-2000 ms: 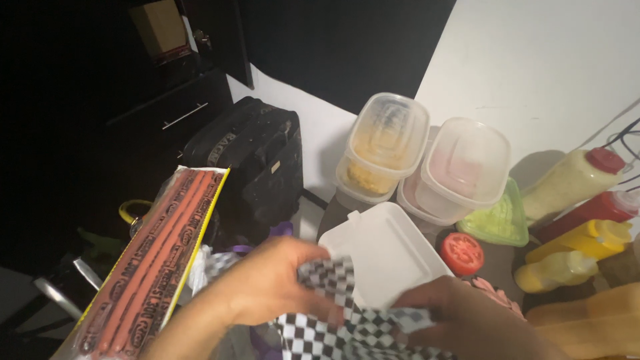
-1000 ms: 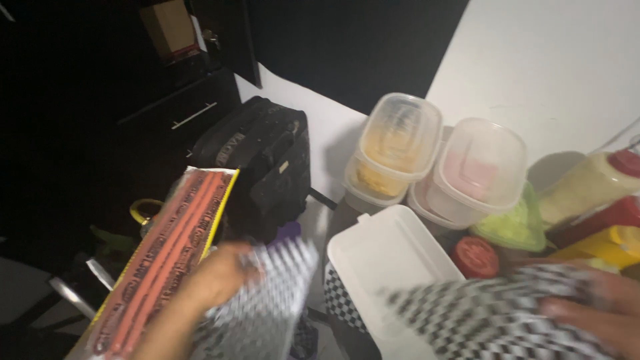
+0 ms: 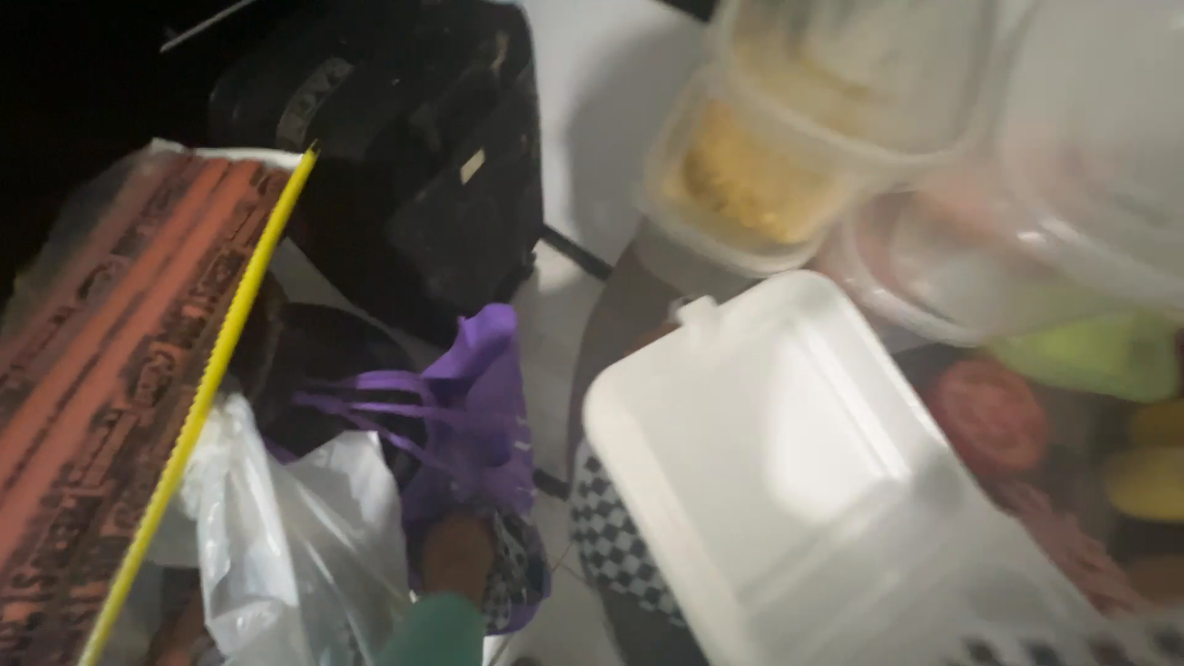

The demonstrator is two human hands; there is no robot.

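Note:
Neither my left hand nor my right hand can be made out. An open white foam takeout container lies at the centre right, blurred. Black-and-white checkered paper shows beside its left edge, and more checkered paper crosses the bottom right; what holds that paper cannot be seen. A tomato with a cut face lies right of the container, with pink sliced food below it. At the left stands a printed clear packet of long sausages with a yellow edge.
Stacked plastic tubs, one with yellow food, stand behind the container, near a green tub. A black suitcase, a purple bag and a white plastic bag are at the left. A lower leg with an ankle shows below.
Both hands, which held checkered paper apart from each other one second ago, have gone out of sight. The view has moved closer and lower.

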